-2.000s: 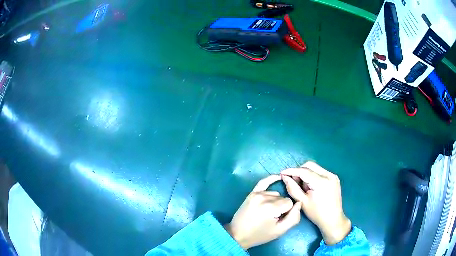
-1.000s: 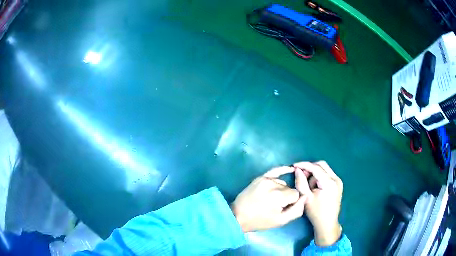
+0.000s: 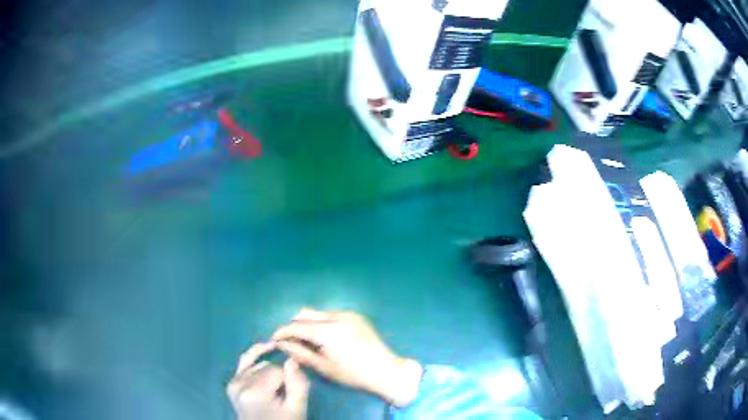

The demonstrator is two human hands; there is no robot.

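Observation:
My left hand (image 3: 266,390) and my right hand (image 3: 343,351) are close together over the glossy green bench (image 3: 369,279) at the bottom of the head view. Their fingers are curled and the fingertips meet. The view is blurred, and I cannot tell whether anything small is pinched between them. The left hand is partly cut off by the bottom edge. A black barcode scanner (image 3: 518,283) lies to the right of my hands, touching neither.
A stack of flat white cartons (image 3: 590,279) lies right of the scanner. Several upright printed cartons (image 3: 410,74) stand along the back, with blue testers (image 3: 513,97) beside them. Another blue tester with a red clamp (image 3: 176,149) lies at the back left. An orange-yellow ring (image 3: 710,223) is far right.
The view has swung to the right, bringing the scanner, the flat stack and more cartons into view. My hands remain fingertip to fingertip and appear lower and further left.

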